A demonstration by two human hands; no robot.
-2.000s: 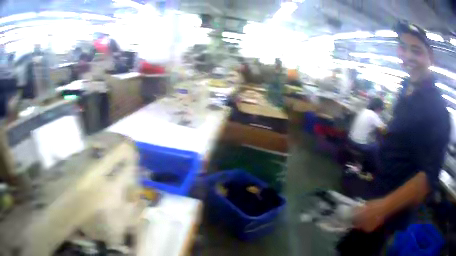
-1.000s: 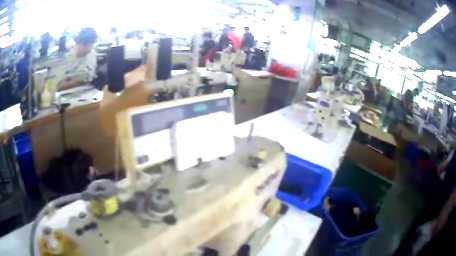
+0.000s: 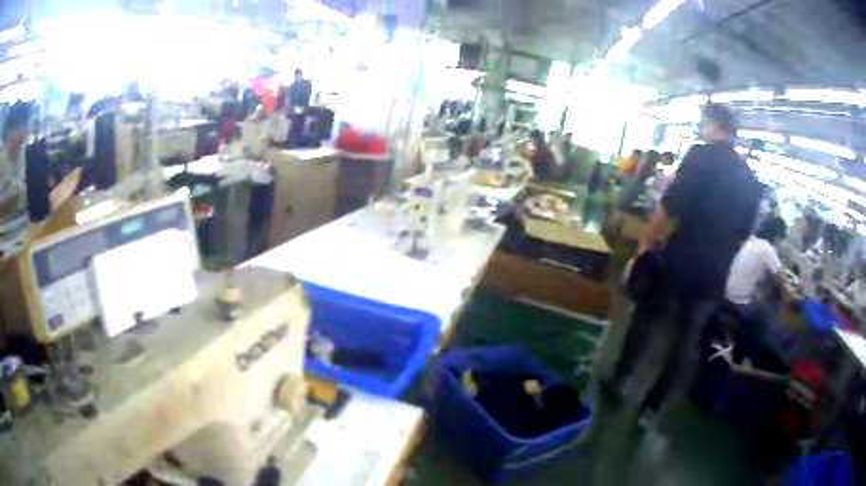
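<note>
Neither of my hands is in the picture. The cream sewing machine [image 3: 204,380] stands nearest, at the lower left, with a control display [image 3: 123,261] on top. A blue plastic bin [image 3: 366,332] sits at the table edge beyond it, with dark material inside. A second blue bin [image 3: 513,408] stands on the floor to its right, holding black cloth with small tan pieces on top. The picture is blurred, so finer detail cannot be told.
A white table [image 3: 380,252] runs away ahead, with another sewing machine [image 3: 427,214] on it. A large brown carton [image 3: 560,252] stands beyond. A person in dark clothes [image 3: 707,228] stands in the right aisle, near a seated person in white [image 3: 750,271].
Since one second ago the view has swung right, so the machine and bins sit further left. The person in dark clothes, near and facing me two seconds ago, is now further off.
</note>
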